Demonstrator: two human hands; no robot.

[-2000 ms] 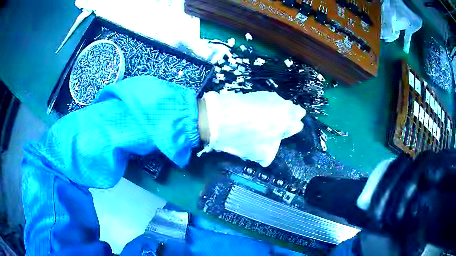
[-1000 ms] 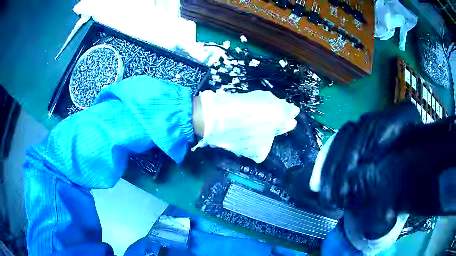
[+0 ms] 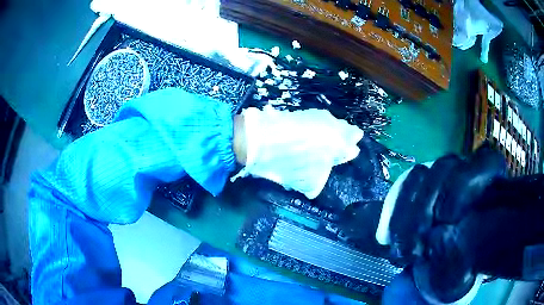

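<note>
My left hand (image 3: 301, 146), in a white glove with a blue sleeve, lies over the back edge of the jig, in front of the wire leads (image 3: 286, 86). Its fingers point right and its grip is hidden. My right hand (image 3: 444, 220) appears as a large, blurred black glove shape with white edges, over the jig's right end; what its fingers hold cannot be told. The dark jig (image 3: 256, 238) lies in front of me, with a silver ribbed strip (image 3: 328, 250) and a row of small parts behind it.
A black parts tray (image 3: 179, 44) of tiny silver bits holds a round dish (image 3: 116, 86) at the left. A white bag (image 3: 179, 21) lies behind it. Stacked bakelite trays (image 3: 358, 53) stand at the back; a single bakelite tray (image 3: 481, 113) and a clear bag (image 3: 522, 74) are at the right.
Over the last two seconds, the black shape of my right hand has moved left over the jig's right end, covering part of the ribbed strip. My left hand has barely moved.
</note>
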